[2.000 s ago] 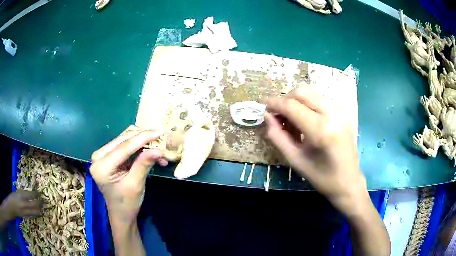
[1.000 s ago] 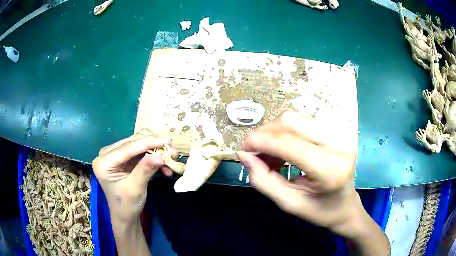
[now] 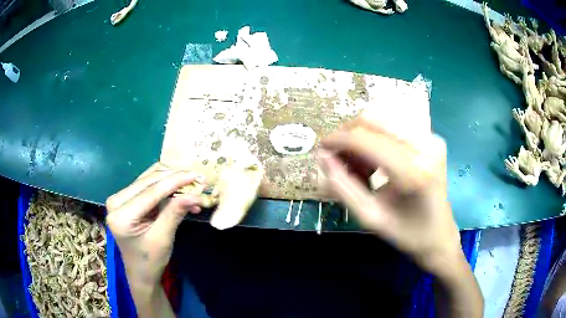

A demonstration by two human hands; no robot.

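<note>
My left hand pinches a small yellowish moulded piece with a pale beige figure body hanging beside it, over the near left part of the stained cardboard mat. My right hand is blurred, its fingertips pinched just right of the small white dish. A small pale bit shows between its fingers; I cannot make out clearly what it is. The dish holds a dark patch. Several cotton swabs stick out from the mat's near edge.
A white crumpled tissue lies above the mat. A heap of beige figures is at the right. A lone limb lies at the top left, a small white bottle far left. A blue crate of small parts is lower left.
My right hand was at the dish, came to the figure body, and is now back beside the dish. My left hand keeps its hold; the body tilts slightly differently. The other person's hand over the crate is gone.
</note>
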